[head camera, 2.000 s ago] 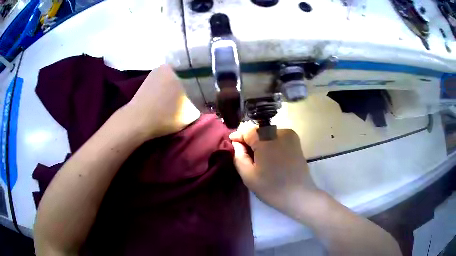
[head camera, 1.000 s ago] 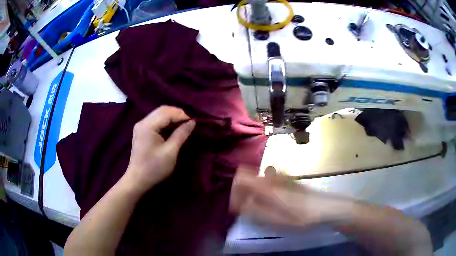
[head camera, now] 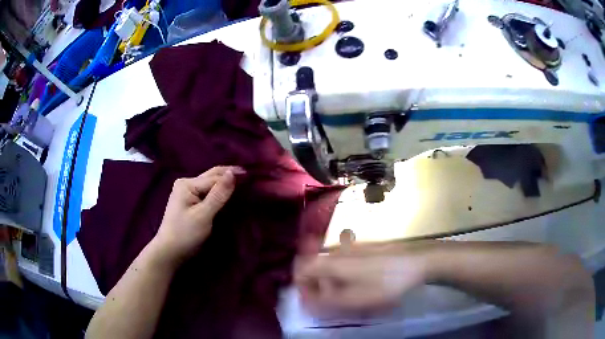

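The maroon garment piece (head camera: pixel 199 132) lies spread on the table left of the needle, looks pink-red under the lamp and runs down past the front edge. Its edge reaches the presser foot (head camera: pixel 345 179) of the white sewing machine (head camera: pixel 464 106). My left hand (head camera: pixel 196 208) is over the cloth left of the needle, thumb and forefinger pinching a fold of it. My right hand (head camera: pixel 351 281) is blurred, low in front of the needle at the cloth's right rim; whether it grips the cloth cannot be told.
Dark fabric scraps (head camera: pixel 507 165) lie under the machine arm. A yellow ring (head camera: pixel 335 23) circles a metal post on the head. A blue tray (head camera: pixel 83 63) with yellow and white items stands behind at left. A blue strip (head camera: pixel 73 179) marks the table's left end.
Since two seconds ago, both hands have moved away from the needle, the left to the left and the right down toward the front edge. The view has shifted, showing more of the table behind.
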